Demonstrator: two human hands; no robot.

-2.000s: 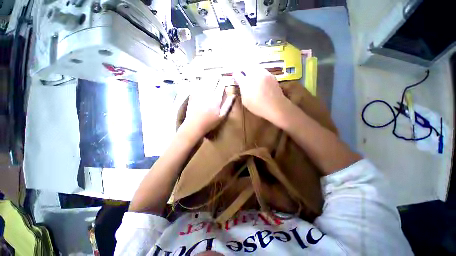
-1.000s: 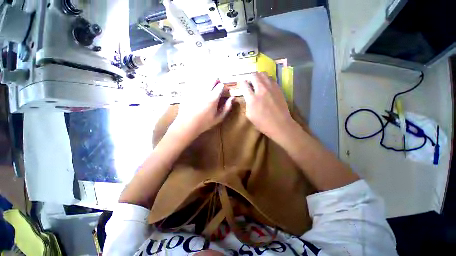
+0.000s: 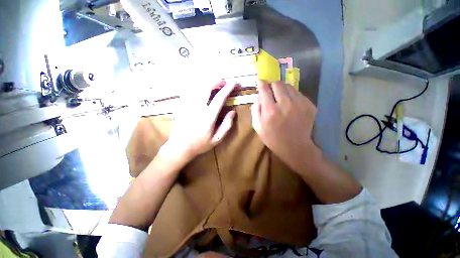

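The brown bag body (image 3: pixel 194 201) hangs from the yellow clamp template (image 3: pixel 268 66) toward my lap, its centre seam running down. A reddish-brown strip (image 3: pixel 246 92) lies along the template slot, with a pale yellow strip (image 3: pixel 241 100) below it. My left hand (image 3: pixel 199 123) lies over the bag's top edge, fingertips at the slot, thumb apart from the fingers. My right hand (image 3: pixel 283 113) is curled on the bag's top edge, its fingertips at the right end of the strips; its thumb is hidden. Glare washes out the template's left part.
The sewing machine head (image 3: pixel 25 136) is at the left, with a round metal knob (image 3: pixel 75 80). A white printed arm (image 3: pixel 159 25) reaches over the metal plate. A grey control screen box (image 3: pixel 388 48) stands at the right. A dark cable loop (image 3: pixel 364 132) lies beside white paper (image 3: pixel 412 143).
The view has come closer and shifted, so the machine head sits further left. My left thumb stands further from its fingers. My right hand has curled more at the template's edge.
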